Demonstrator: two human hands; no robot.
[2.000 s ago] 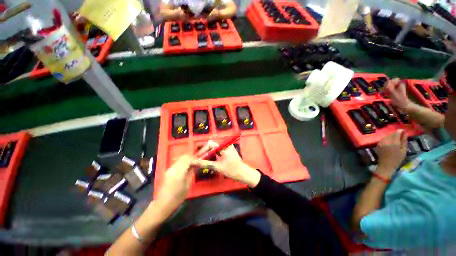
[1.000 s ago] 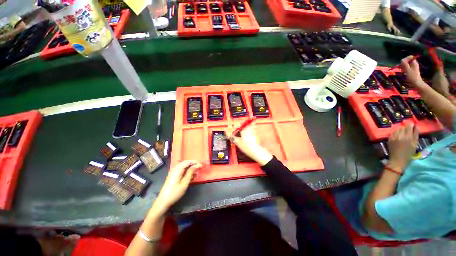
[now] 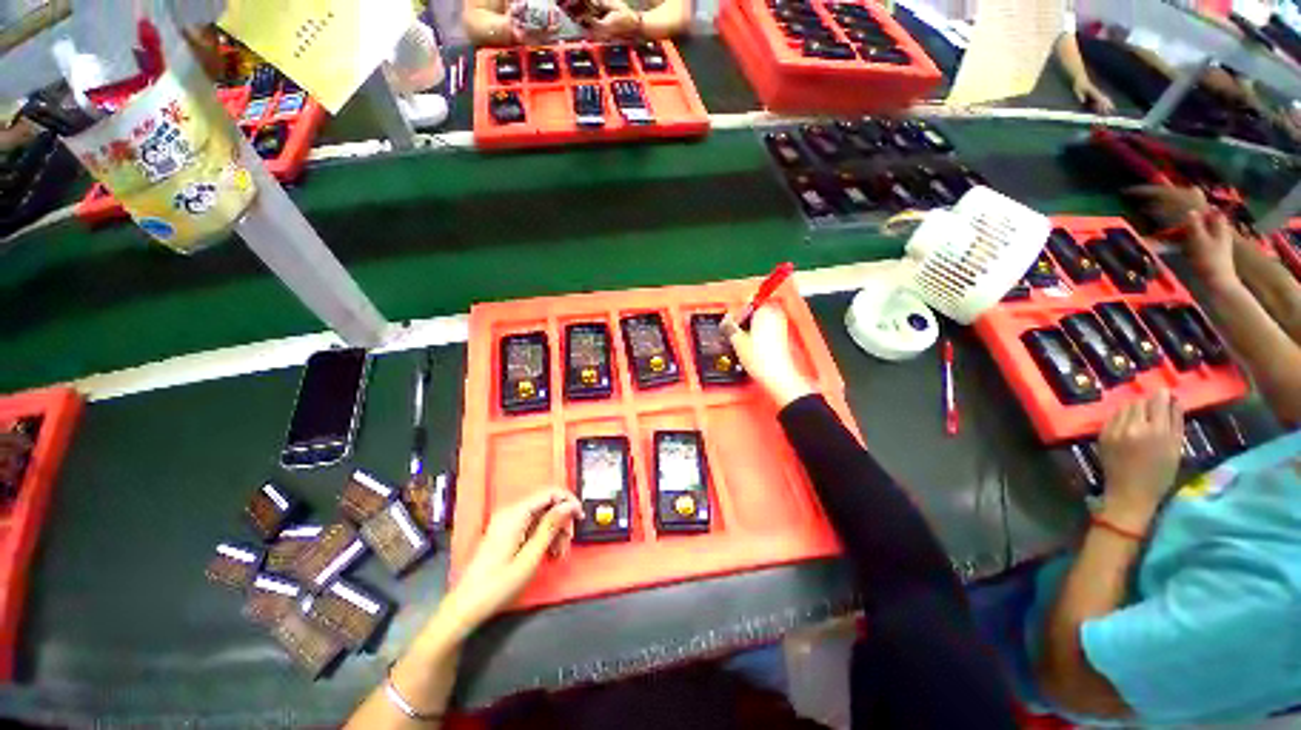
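Observation:
A red turnover tray lies in front of me with black phones in its pockets. Four phones are in the back row and two in the front row, such as this phone. My right hand holds a red pen, and its fingertips touch or hover over the back row's rightmost phone. My left hand is bare, holds nothing visible, and rests at the tray's front left, its fingertips beside the front-row left phone.
Loose batteries, a slab smartphone and a thin dark stick lie left. A grey post stands behind them. A white fan, another red pen and a neighbour's filled red tray are right.
My right hand has moved from the front row to the back-right phone with the red pen. Two front-row phones now show uncovered. My left hand, beside the phone earlier, has hardly moved.

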